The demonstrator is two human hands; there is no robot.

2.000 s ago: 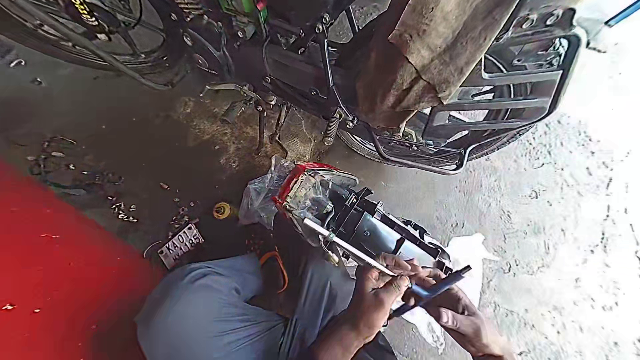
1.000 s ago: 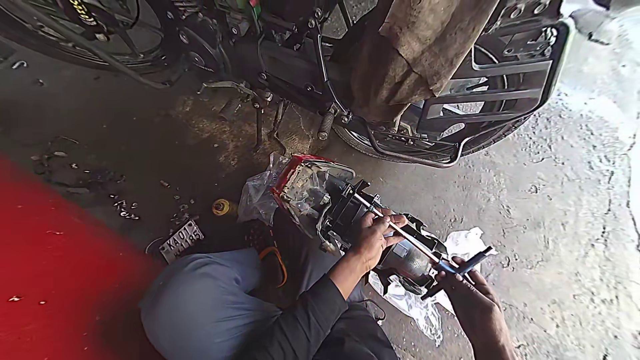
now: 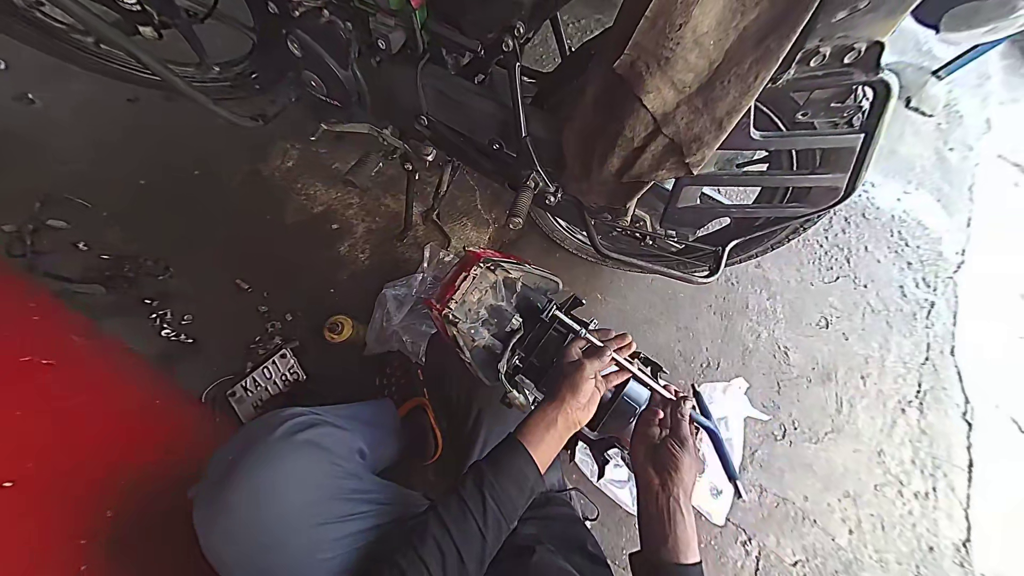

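A long thin metal tool with a blue-and-black T-shaped handle point(image 3: 720, 448), probably a T-handle wrench, lies slantwise over a black plastic motorcycle tail assembly point(image 3: 548, 344). My left hand point(image 3: 588, 372) rests on the assembly with its fingers around the tool's shaft point(image 3: 628, 364). Close by on the right, my right hand point(image 3: 668, 440) holds the tool near the handle, palm turned up. At the assembly's upper left end is a tail light with a red edge point(image 3: 456, 280) and a dirty, pale housing. The shaft's tip meets the black plastic; what lies under it is hidden.
A parked motorcycle point(image 3: 472, 128) with a side rack point(image 3: 768, 176) and brown cloth point(image 3: 680, 88) stands beyond. Clear plastic bags point(image 3: 404, 308) touch the assembly. On the floor are a yellow container point(image 3: 338, 328), a number plate point(image 3: 266, 384) and small scattered parts point(image 3: 170, 324). A red surface point(image 3: 72, 448) fills the left.
My right hand has moved in along the shaft, closer to my left hand; a second ago it was at the handle. The handle's crossbar has turned to a different angle.
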